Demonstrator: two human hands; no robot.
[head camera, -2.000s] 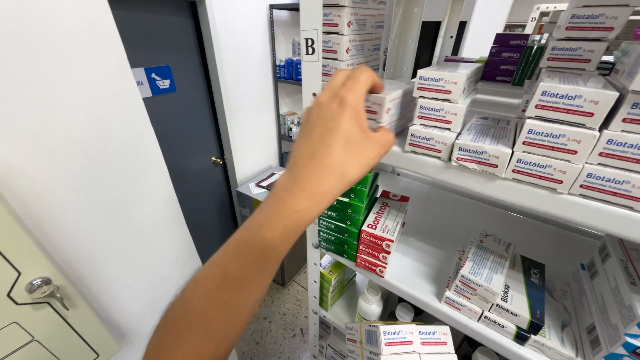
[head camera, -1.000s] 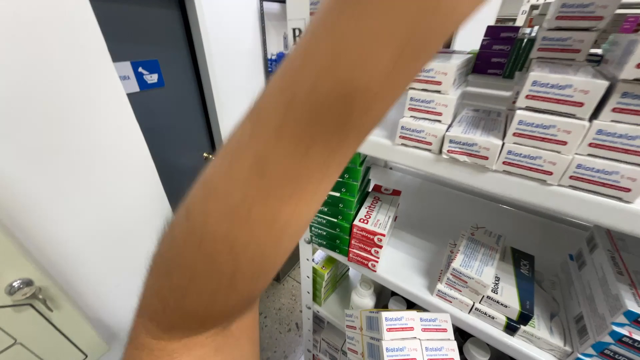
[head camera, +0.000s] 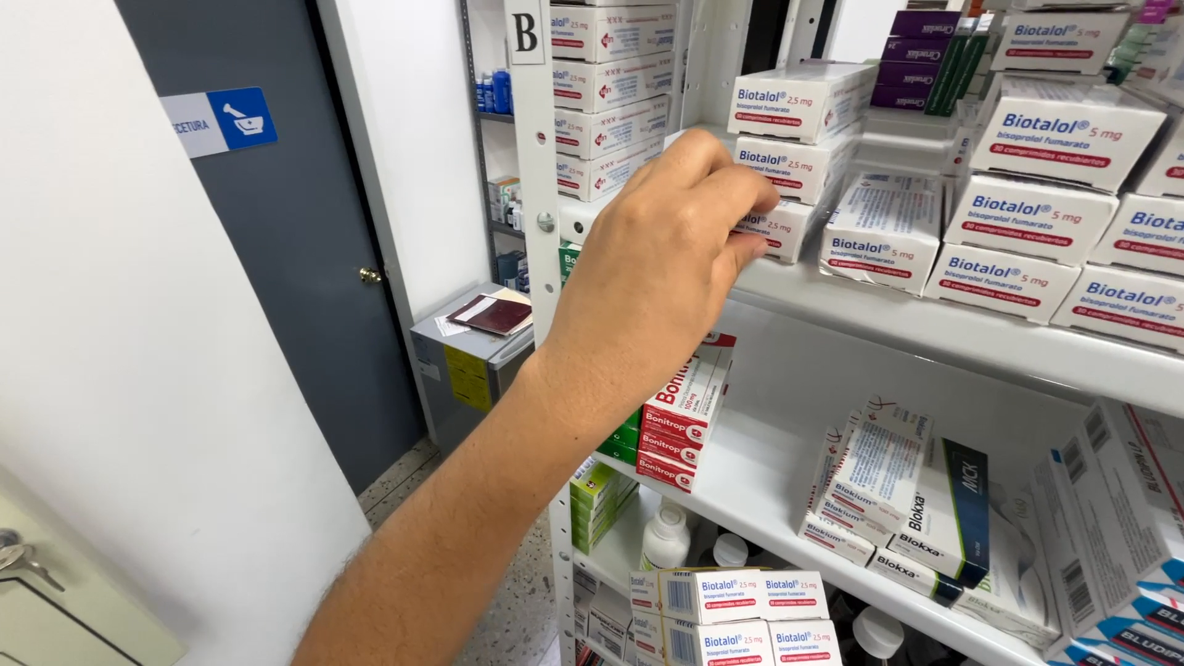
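Note:
My left hand (head camera: 680, 217) reaches in from the lower left to the upper shelf, back of the hand toward me. Its curled fingertips and thumb are at the left front of a stack of white Biotalol 2.5 mg boxes (head camera: 800, 104). The fingers overlap the middle box (head camera: 795, 166), and the thumb is at the lowest box (head camera: 786, 231); whether they grip it cannot be told. The hand hides what lies directly left of the stack. Biotalol 5 mg boxes (head camera: 1034, 217) stand to the right. My right hand is not in view.
A perforated shelf post (head camera: 546, 296) marked B stands left of the hand, with stacked white boxes (head camera: 610, 88) behind it. Below are Bonitrop boxes (head camera: 671, 435), Blokium boxes (head camera: 865, 481) and banded Biotalol boxes (head camera: 731, 597). A grey door (head camera: 277, 222) is at the left.
One second ago my forearm crossed the view to the upper right with the hand out of frame; now the hand is back, at the Biotalol 2.5 mg stack. Two seconds ago it was left of that stack.

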